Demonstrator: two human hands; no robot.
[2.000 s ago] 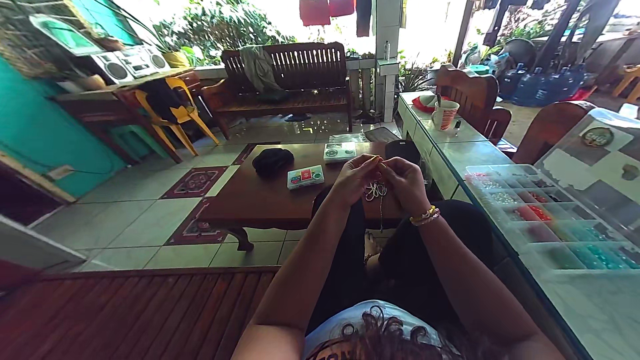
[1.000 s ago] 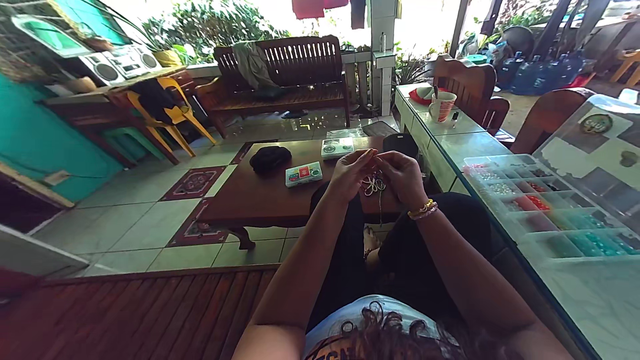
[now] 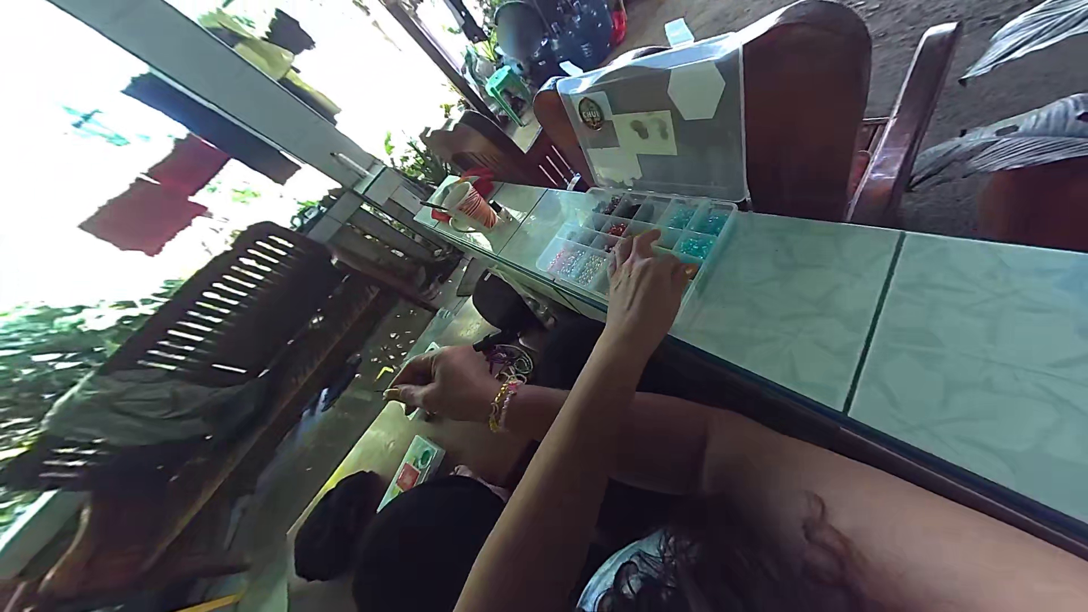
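My left hand (image 3: pixel 642 276) reaches into the clear plastic compartment box (image 3: pixel 718 255), fingers bent down over its middle compartments; whether a bead is between the fingertips cannot be told. Red beads (image 3: pixel 616 229), turquoise beads (image 3: pixel 695 246) and pale beads (image 3: pixel 588 268) lie in separate compartments. The hinged lid (image 3: pixel 654 127) stands raised. My right hand (image 3: pixel 450 382), with bead bracelets (image 3: pixel 503 404) on the wrist, is beyond my left forearm, lower left of the box. Its thumb and fingers are pinched on something small and thin, too small to identify.
The box stands on a tiled counter (image 3: pixel 799 297), near a striped cup (image 3: pixel 470 206). On the low wooden table (image 3: pixel 476 438) lie a smaller case (image 3: pixel 414 467) and a dark, soft bundle (image 3: pixel 336 527). Wooden chairs (image 3: pixel 803 119) stand behind the counter, and a slatted bench (image 3: pixel 229 297) is at left.
My hands were together above the low table; now they are apart. My left hand has moved across my right forearm to the bead box. The view has turned and tilted strongly to the right.
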